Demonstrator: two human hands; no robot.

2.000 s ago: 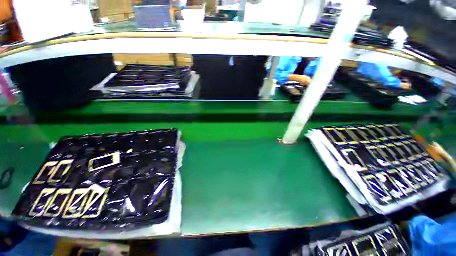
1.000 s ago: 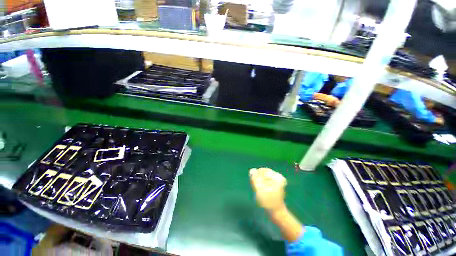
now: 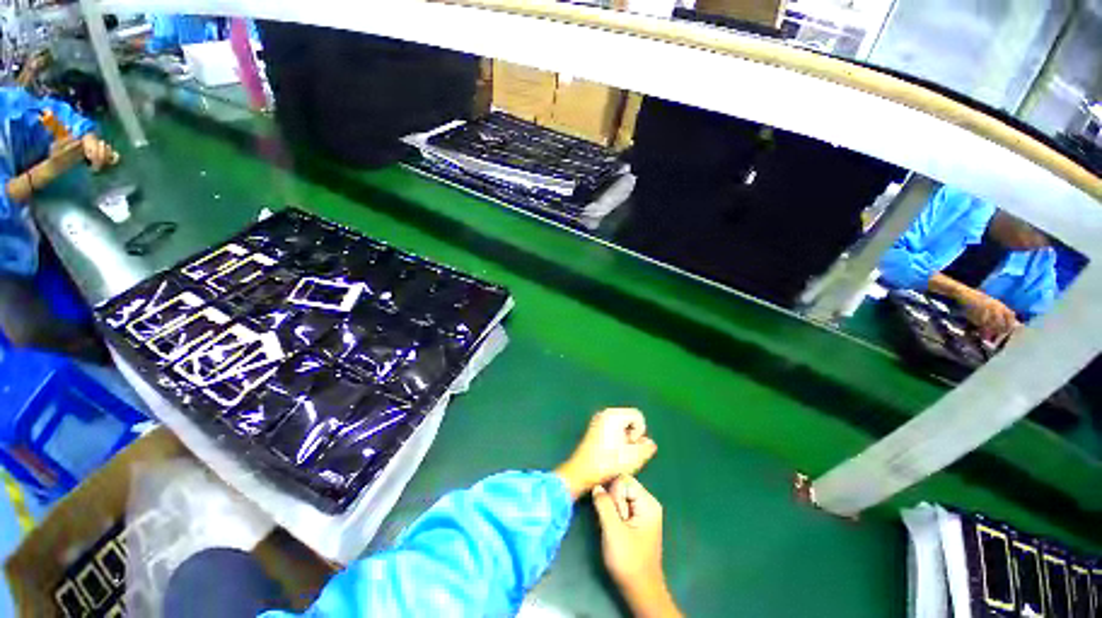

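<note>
My left hand point(image 3: 610, 444) is over the green bench, its fingers curled in, the light blue sleeve coming from the lower left. My right hand point(image 3: 631, 529) is just below it, fingers bent, its fingertips close to or touching my left hand. No object shows in either hand, though a tiny one between the fingers could be hidden. The black glossy tray point(image 3: 399, 290) lies left of my hands, with several pale-edged frames on its left part and one white-edged frame point(image 3: 326, 293) near its middle.
A filled tray point(image 3: 1027, 567) is at the lower right, beside a slanted white post point(image 3: 967, 417). A carton point(image 3: 91, 519) with framed parts and film is at the lower left, near a blue stool point(image 3: 61, 404). Other workers sit left and opposite. A tray stack point(image 3: 526, 163) stands behind.
The view has swung left and down. My right hand, seen alone a second ago, is now joined by my left hand. The carton, blue stool and left worker have come into view.
</note>
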